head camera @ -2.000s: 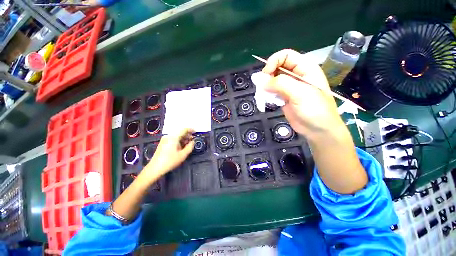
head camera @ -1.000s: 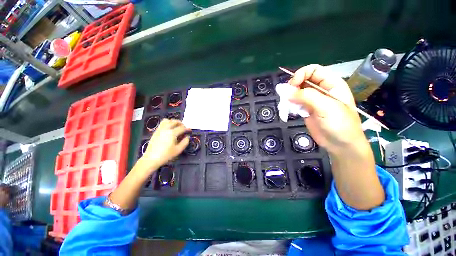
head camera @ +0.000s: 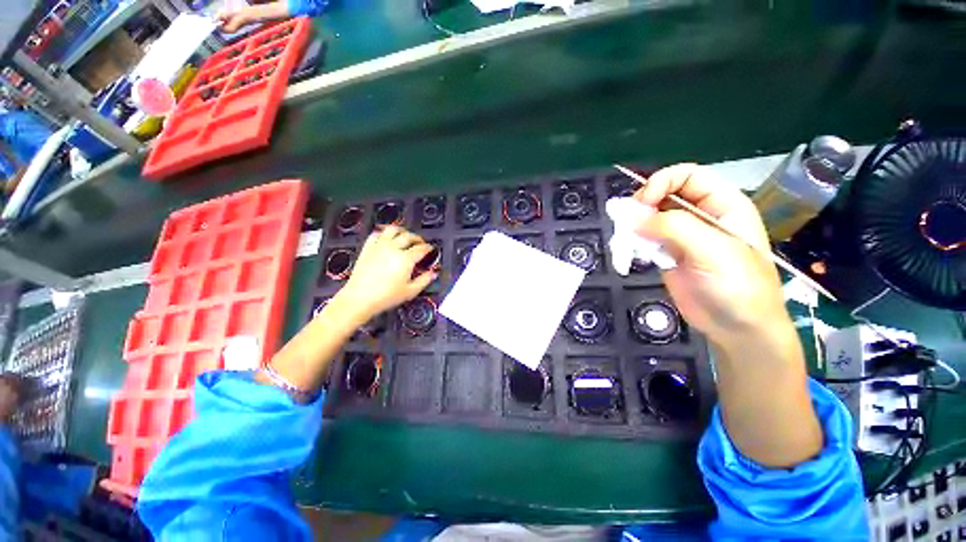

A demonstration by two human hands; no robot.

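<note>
A black foam tray [head camera: 482, 423] with round black units in square pockets lies in front of me. A white sheet [head camera: 513, 296] lies turned at an angle over its middle, covering several pockets. My left hand [head camera: 388, 273] is over the tray's left part, fingers bent down at a round unit; my fingers hide whether it is gripped. My right hand [head camera: 708, 238] is raised over the tray's right side. It pinches a crumpled white cloth [head camera: 632, 233] and holds a thin tan stick [head camera: 797, 277].
A red tray [head camera: 217, 307] stands left, another red tray [head camera: 235, 95] further off. A person's hand [head camera: 242, 17] shows at the top. A bottle [head camera: 802, 188], a black fan [head camera: 937, 222], a white power strip [head camera: 879, 413] and a white parts tray [head camera: 919, 521] are on the right.
The white sheet has moved right across the black tray and turned. My left hand has moved up and right over the tray. My right hand still holds the cloth and stick.
</note>
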